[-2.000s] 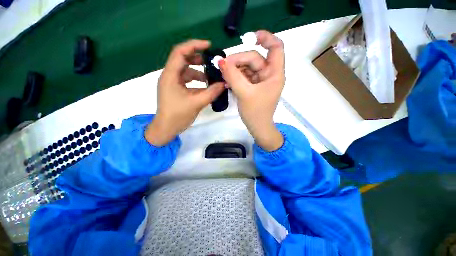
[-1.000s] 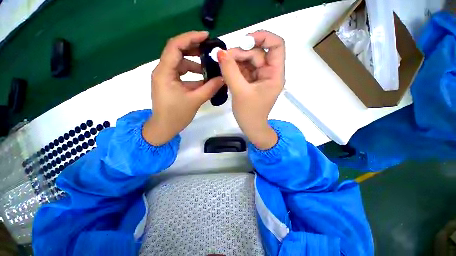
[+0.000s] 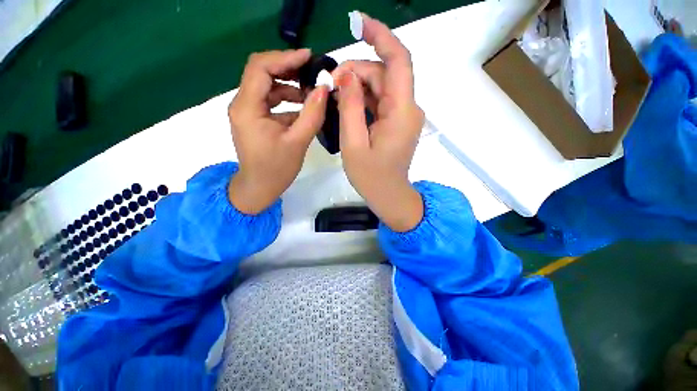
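My left hand (image 3: 271,130) holds a black device (image 3: 314,69) upright above the table's far edge. My right hand (image 3: 380,126) meets it, thumb and fingertip pinching at a small white round sticker (image 3: 325,79) on the device's near side. A second white disc (image 3: 356,25) sticks to a raised fingertip of my right hand. Another black housing (image 3: 329,131) shows below and behind the hands, partly hidden. A black tray-like part (image 3: 346,220) lies at the table edge nearest my body.
Black round pads (image 3: 107,221) lie in rows on a clear sheet (image 3: 30,305) at left. A brown cardboard box (image 3: 546,114) with white waste stands at right, a white strip (image 3: 590,69) over it. A thin clear strip (image 3: 481,176) lies nearby. Black devices (image 3: 71,101) sit on the green belt (image 3: 176,46).
The raised right finger with the white disc has moved up and away. My left thumb has come up to the sticker on the device. The belt's devices have shifted left.
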